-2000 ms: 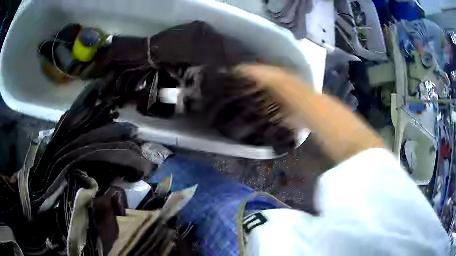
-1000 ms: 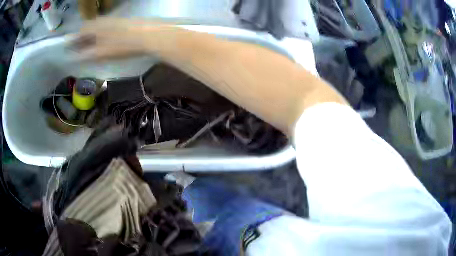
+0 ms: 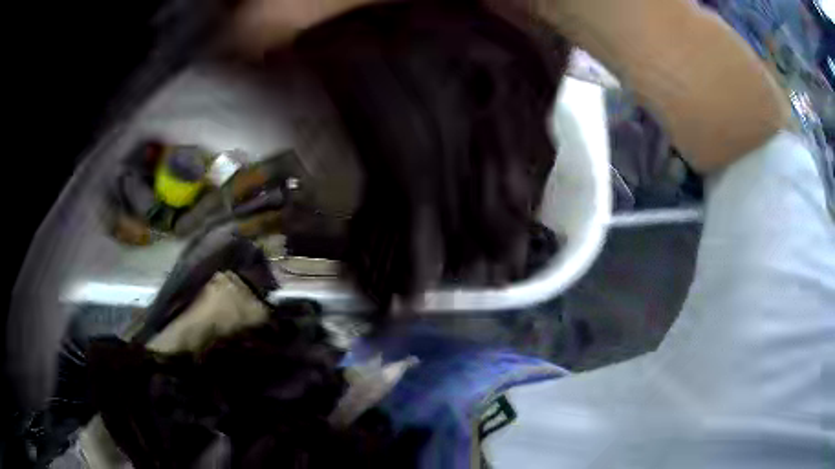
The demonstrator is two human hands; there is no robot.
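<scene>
Dark brown cloth pieces [image 3: 449, 137] hang in a large blurred mass over the white tub [image 3: 586, 174]. My right forearm [image 3: 677, 82] runs up to the top edge beside this mass; the cloth and the frame edge hide the grip. Blurred skin [image 3: 279, 23] shows at the top left of the mass; which hand it belongs to is unclear. More dark cloth strips with beige parts [image 3: 215, 316] lie on my lap and over the tub's near rim.
A yellow roll [image 3: 178, 179] lies among small items at the tub's left end. My blue-clad leg [image 3: 439, 376] is below the near rim. Grey floor [image 3: 627, 284] shows at the right. A dark blurred shape fills the upper left.
My right arm swept left across the tub and is now raised at the top edge. The dark cloth mass has come up into view over the tub, covering much of its contents.
</scene>
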